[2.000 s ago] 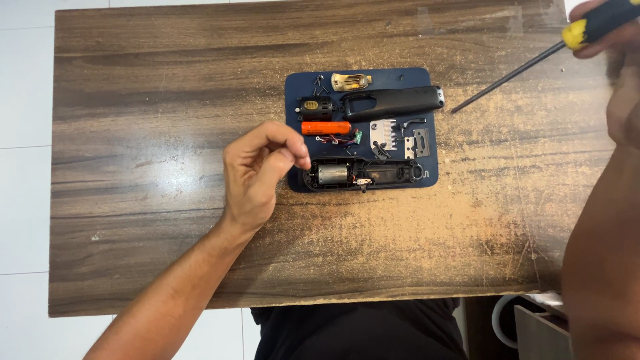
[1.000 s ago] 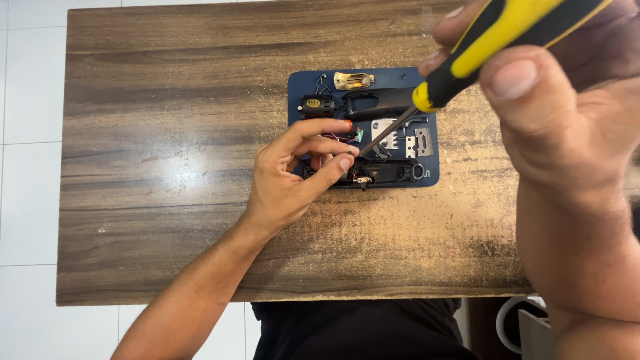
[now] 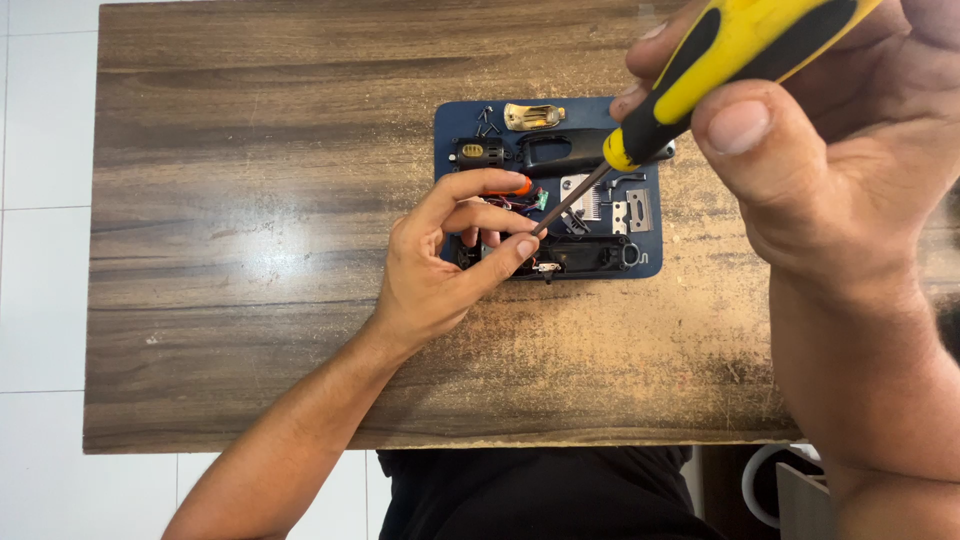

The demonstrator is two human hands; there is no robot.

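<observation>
My right hand (image 3: 810,142) grips the yellow and black handle of a screwdriver (image 3: 720,67), whose shaft slants down to the left. Thumb and fingertips of my left hand (image 3: 450,247) pinch the shaft near its tip, so the tip itself is hidden. Beneath them lies an open black hair clipper housing half (image 3: 592,255) with a small metal contact part (image 3: 549,267) at its lower edge. My left hand partly covers an orange cylindrical battery (image 3: 526,186) and thin wires running to a small green circuit board (image 3: 541,199).
On the blue mat (image 3: 654,225) lie screws (image 3: 486,124), a gold-coloured cover (image 3: 534,116), a motor (image 3: 480,153), a second black housing (image 3: 562,150), a toothed clipper blade (image 3: 582,196), a black lever (image 3: 626,180) and flat metal plates (image 3: 640,210). Fine debris covers parts of the wooden table (image 3: 247,225).
Two seconds ago the screwdriver was at the upper right, away from the mat. My right hand has brought it left over the mat, and my left fingers have closed around its shaft.
</observation>
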